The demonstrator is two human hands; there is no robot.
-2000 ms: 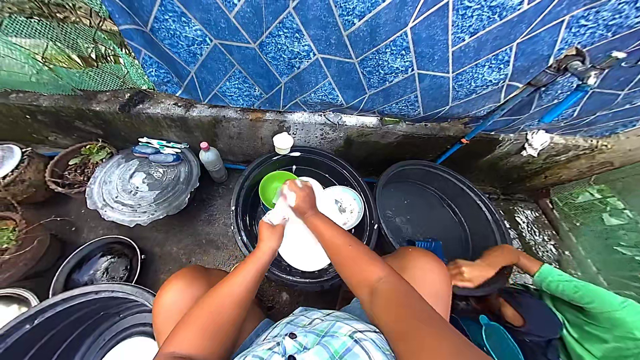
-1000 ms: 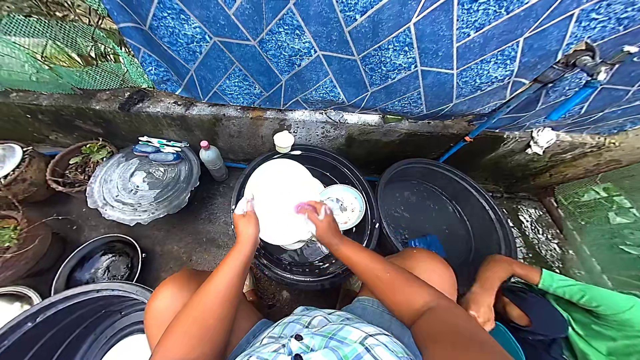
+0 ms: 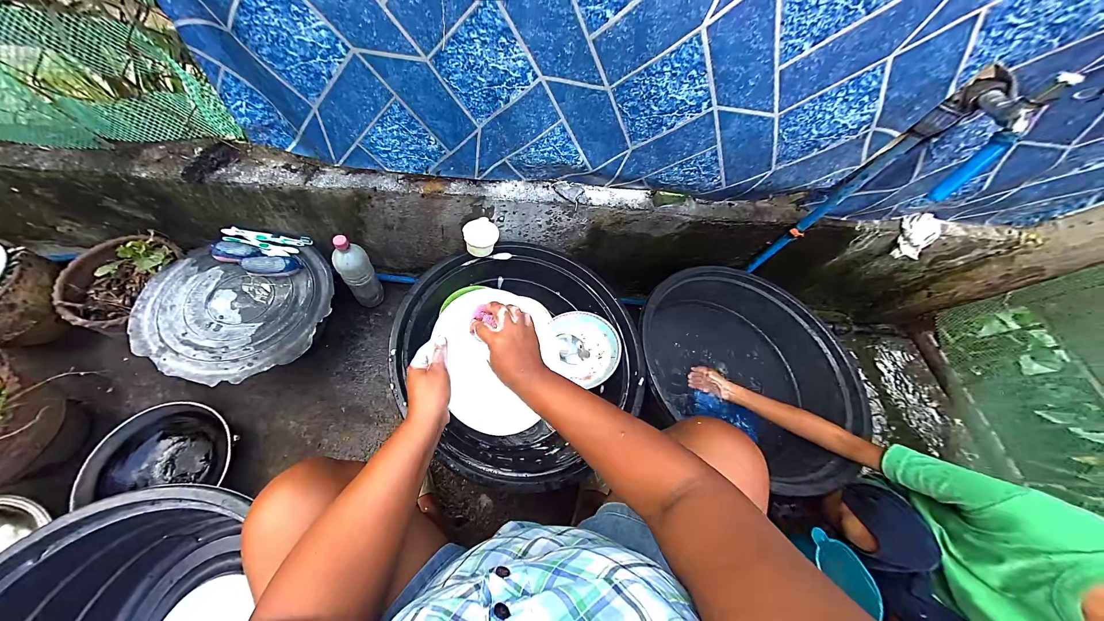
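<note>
A large white plate (image 3: 492, 388) is tilted over a round black basin (image 3: 526, 470). My left hand (image 3: 429, 379) grips its left edge, with suds on the fingers. My right hand (image 3: 509, 341) presses a pink sponge (image 3: 486, 317) against the plate's upper face. Part of a green bowl (image 3: 461, 296) shows behind the plate's top edge. To the right of the plate lies a patterned bowl (image 3: 586, 349) with bits of food in it. A small white cup (image 3: 479, 235) stands at the basin's back rim.
Another person's hand (image 3: 711, 382) reaches into a second black basin (image 3: 776, 345) at right, over something blue. At left are a bottle (image 3: 356, 272), a lid with brushes (image 3: 228, 319), a dark pan (image 3: 164, 448) and a large black tub (image 3: 112, 552). A teal dipper (image 3: 845, 569) is at lower right.
My right hand has moved left and up across the plate. The green bowl, held two seconds ago, is now mostly hidden. The other person's hand has moved into the right basin.
</note>
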